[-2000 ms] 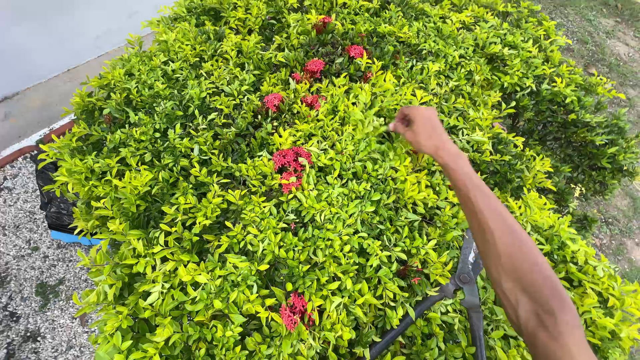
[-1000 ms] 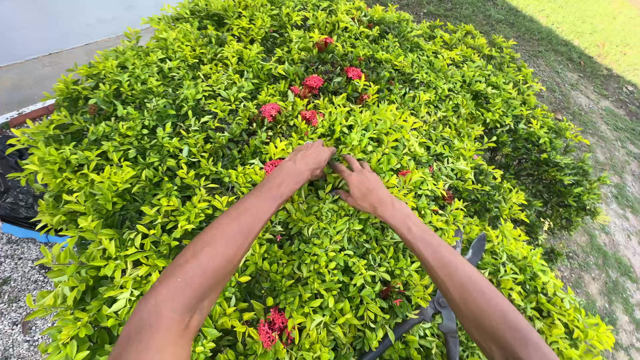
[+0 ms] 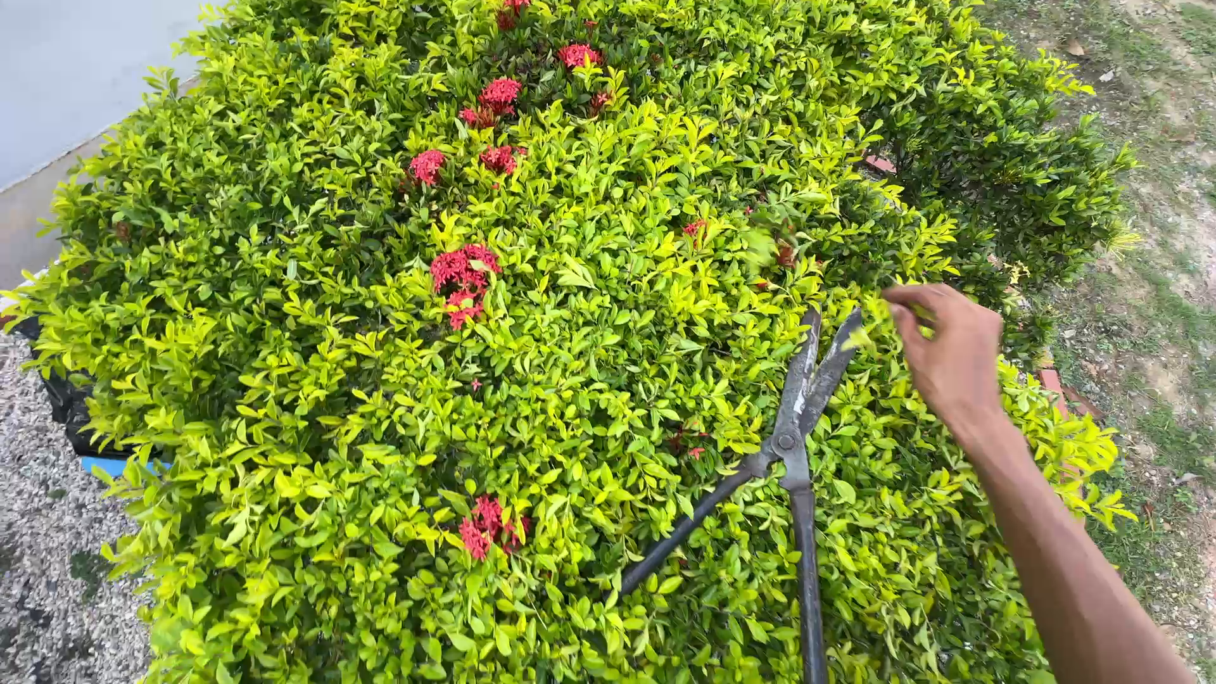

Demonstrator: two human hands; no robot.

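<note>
My right hand (image 3: 950,356) is over the right side of a leafy green hedge (image 3: 589,380), its fingers curled with a gap between thumb and forefinger. Blurred yellow-green leaf bits (image 3: 860,337) are just left of the fingertips, apart from them as far as I can tell. Hedge shears (image 3: 788,442) with dark metal blades and long handles lie on top of the foliage, left of my right wrist, blades parted slightly and pointing away. Red flower clusters (image 3: 464,271) stand among the leaves. My left hand is out of view.
Gravel (image 3: 57,570) borders the hedge at lower left, with a black plastic bag (image 3: 71,408) over something blue at the hedge's edge. A pale wall (image 3: 85,76) rises at upper left. Bare soil with patchy grass (image 3: 1149,313) and reddish edging (image 3: 1053,391) run along the right.
Both hands were together in the foliage one second ago. My right hand has since moved right, beside the shears' blades, and my left hand has left the view.
</note>
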